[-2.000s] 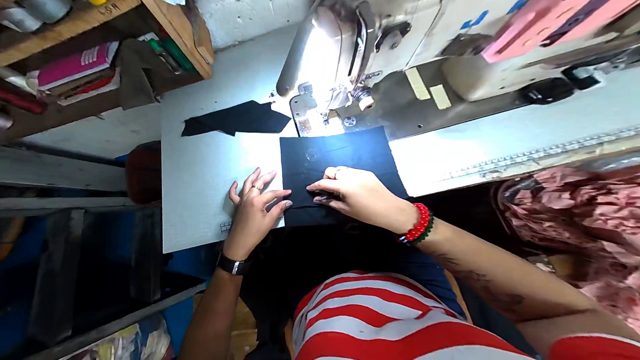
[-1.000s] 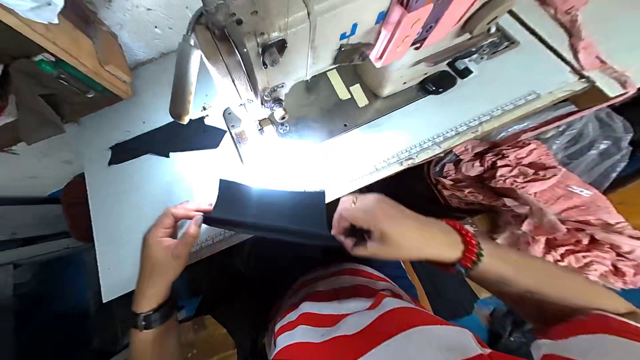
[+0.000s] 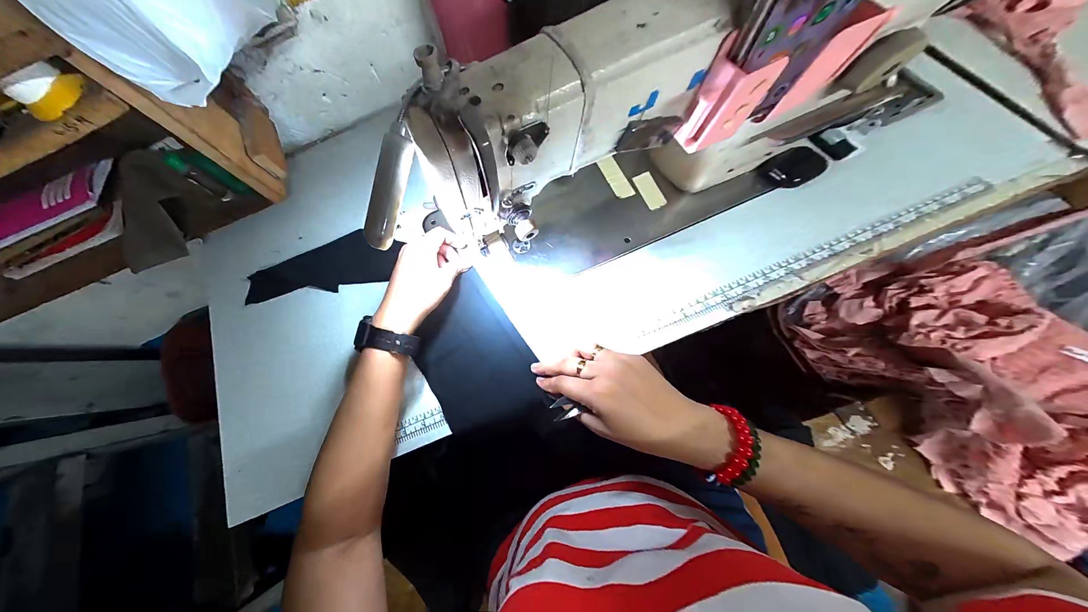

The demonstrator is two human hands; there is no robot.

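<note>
A piece of black fabric [image 3: 480,361] lies slantwise from the needle area of a sewing machine [image 3: 544,110] down to the table's front edge. My left hand [image 3: 425,272] pinches its upper end close beside the presser foot. At the lower right edge, my right hand [image 3: 616,395] grips the fabric between fingers and thumb, and the metal tips of a small pair of thread snips or scissors [image 3: 568,409] stick out from under its fingers. A second black fabric piece [image 3: 327,270] rests on the table, left of the machine head. Glare from the lamp hides the needle.
A measuring tape strip [image 3: 816,255] runs along the front edge of the white table [image 3: 280,408]. Pink crumpled fabric [image 3: 960,340] is heaped at the right. A wooden shelf [image 3: 170,93] stands at the upper left. A pink holder [image 3: 739,93] with a phone sits on the machine.
The black fabric, held folded between both hands in front of the machine a second ago, now reaches up to the needle area. My left hand has moved up to the presser foot.
</note>
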